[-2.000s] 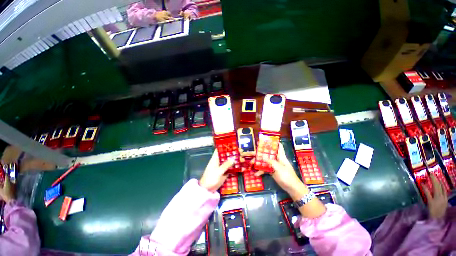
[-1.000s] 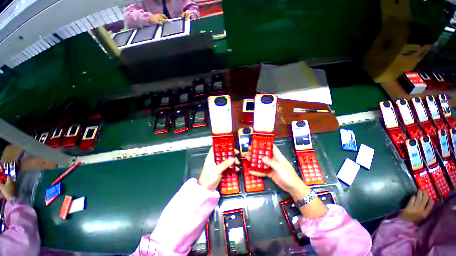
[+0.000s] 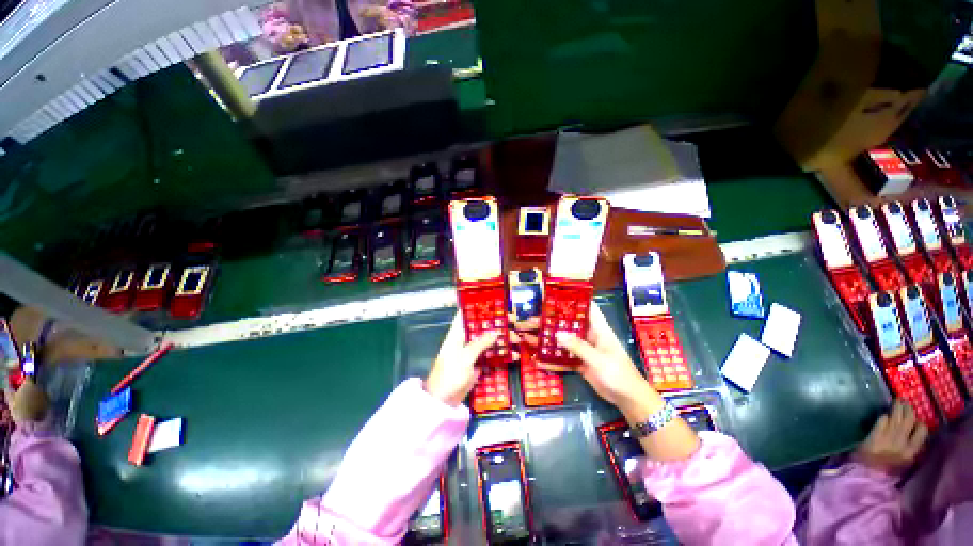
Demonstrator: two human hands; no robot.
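My left hand (image 3: 459,363) holds an open red flip phone (image 3: 477,251), its thumb on the keypad. My right hand (image 3: 600,357) holds another open flip phone (image 3: 577,251), its thumb low on the keypad. Both screens are whitish and lit. Behind and below them, two more open phones lie in a clear blister tray (image 3: 581,421), partly hidden by my hands. Another open phone (image 3: 653,320) lies to the right. Phones with dark faces and red rims (image 3: 503,491) lie in the tray nearest me, some hidden by my sleeves.
A closed phone (image 3: 531,229), papers (image 3: 624,171) and a pen lie on the brown board (image 3: 662,256). White cards (image 3: 745,362) lie right, a red pen (image 3: 141,367) left. Rows of open phones (image 3: 918,341) stand far right by another person's hand (image 3: 894,437).
My right hand's phone has shifted slightly right and tilts, apart from the left one. At the far left, another person's hand and phone have moved. The person opposite has moved their hands.
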